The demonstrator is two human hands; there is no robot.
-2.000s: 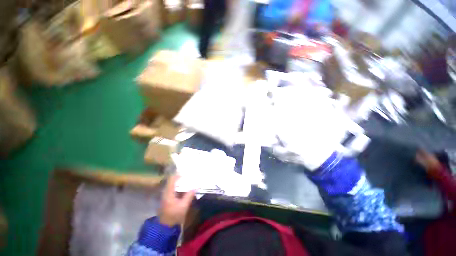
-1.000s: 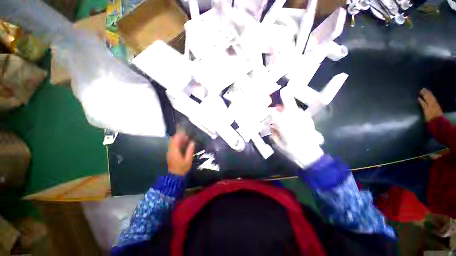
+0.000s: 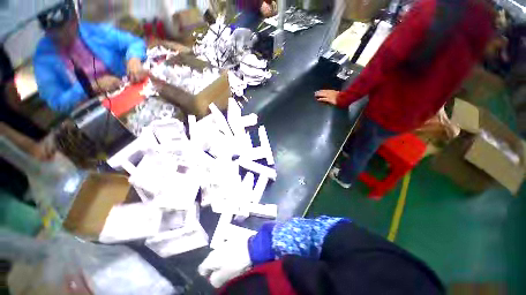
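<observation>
A large heap of white plastic housings (image 3: 184,167) lies on the dark bench in front of me, boxes and arms pointing many ways. My right hand (image 3: 228,260), in a white work glove, is at the near edge of the heap, beside a white housing (image 3: 233,235). The glove is overexposed and blends with the white parts, so I cannot tell whether the fingers hold anything. My left hand is not in view.
A person in red (image 3: 415,69) stands at the bench's right edge (image 3: 329,155), one hand on it, by a red stool (image 3: 398,152). A person in blue works across the bench. Open cartons (image 3: 95,201) and a cloudy plastic bag (image 3: 124,271) are at left.
The view has swung right and up, showing more of the bench and people. My left hand has left the picture. The gloved right hand now shows lower, near the bottom edge.
</observation>
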